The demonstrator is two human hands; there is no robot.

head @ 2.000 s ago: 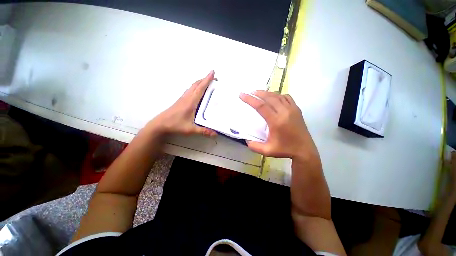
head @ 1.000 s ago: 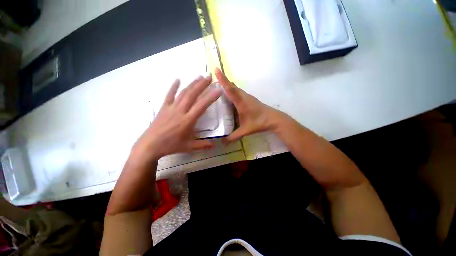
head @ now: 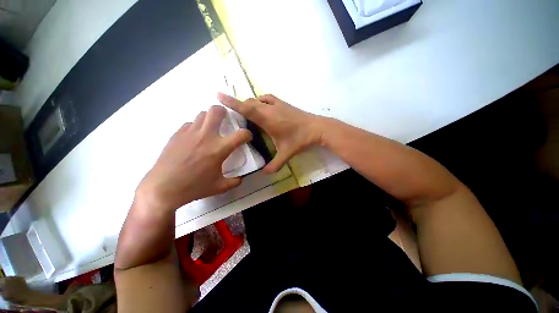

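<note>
A black box with a white insert tray lies on the white table near its front edge, beside the yellow tape joint. My left hand lies over the white insert from the left, fingers bent onto it, and covers much of it. My right hand holds the black right side of the box, thumb at the near corner and index finger across the far end. The insert's near end shows between my hands.
A filled black box with a white top stands at the upper right, cut off by the frame. A black mat runs along the back. White trays are at the far left by another person's hand. A red stool is below the table.
The view has turned, so the filled box sits higher and more cut off. My left fingers have bent onto the insert, and more of the box's black right side shows.
</note>
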